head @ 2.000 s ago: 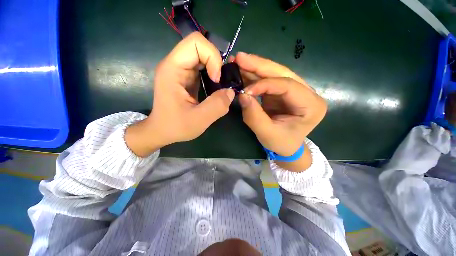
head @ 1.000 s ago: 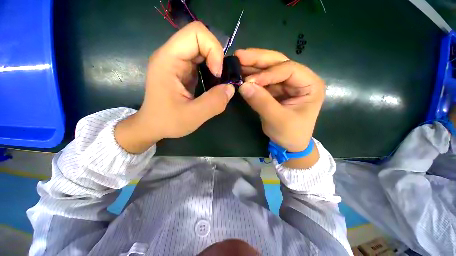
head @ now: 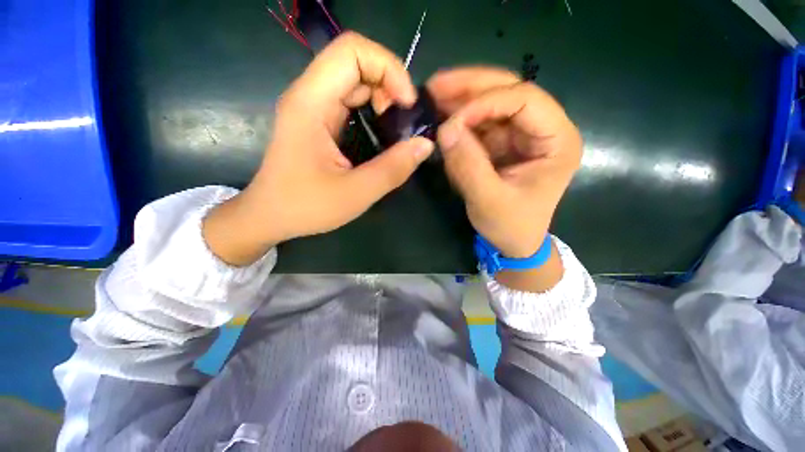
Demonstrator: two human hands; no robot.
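A small black housing (head: 409,122) is held between my two hands above the green mat. My left hand (head: 331,150) grips it from the left with thumb and index finger. My right hand (head: 507,154), with a blue wristband (head: 516,259), has its thumb and fingertips at the housing's right side; blur hides whether they pinch it or a part on it. A thin pale strip (head: 415,40) sticks up beyond my left fingers. Another dark part with a pale edge shows under my left fingers.
Black units with red wires (head: 316,25) lie beyond my left hand. Tiny black parts (head: 530,66) lie on the green mat (head: 635,141) beyond my right hand. A blue tray (head: 53,141) is at left, another blue tray edge (head: 781,132) at right. A neighbour's sleeve (head: 737,265) is at right.
My hands have moved slightly away from me. The housing has turned and tilted between my fingers, and my right fingertips have shifted along its right side.
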